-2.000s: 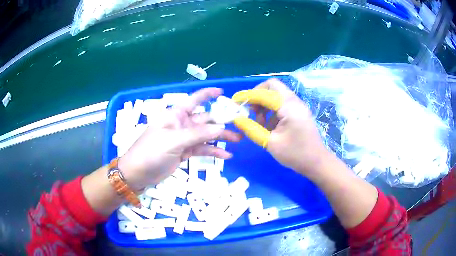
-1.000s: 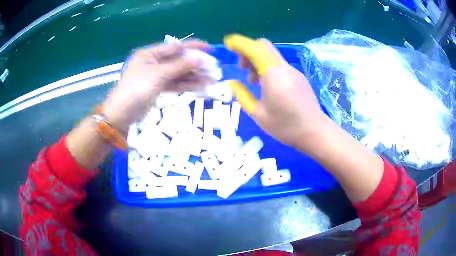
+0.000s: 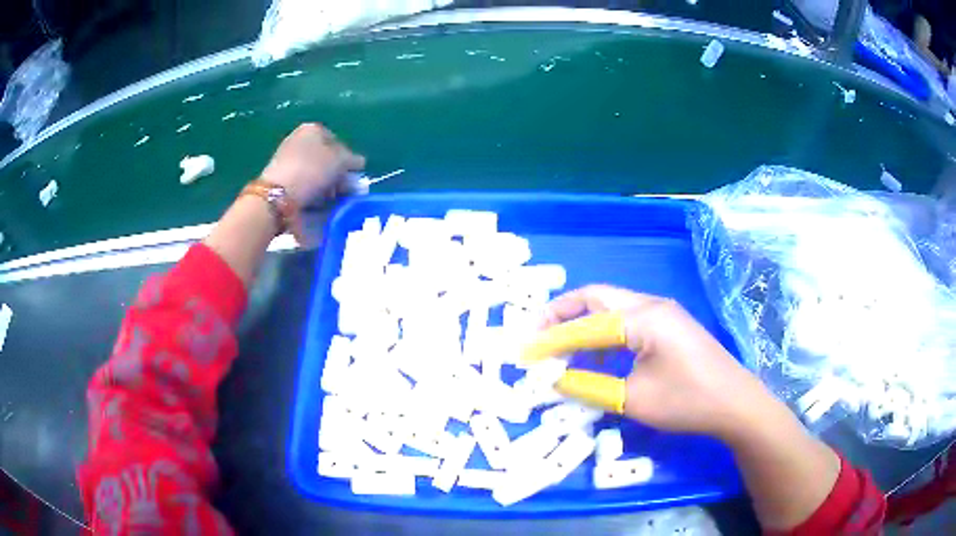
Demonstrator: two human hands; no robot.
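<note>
My left hand (image 3: 311,173) is over the belt at the tray's upper left corner. Its curled fingertips are on a white belt unit (image 3: 362,183) whose thin pin points right; the fingers hide part of the unit. My right hand (image 3: 592,361), with yellow finger cots on thumb and index finger, is low over the white cover plates (image 3: 404,356) in the blue tray (image 3: 524,509). A white piece shows between those blurred fingertips; I cannot tell whether it is gripped. The plates are heaped in the tray's left and middle.
The green belt (image 3: 503,120) runs behind the tray. A white unit (image 3: 196,168) lies on it at the left, and others are spaced along it. A clear bag of white pieces (image 3: 860,304) stands right of the tray. Another bag (image 3: 335,23) lies beyond the belt.
My left hand has moved from over the tray to the belt. My right hand has lowered onto the plates. The pinned unit has moved left along the tray's back edge.
</note>
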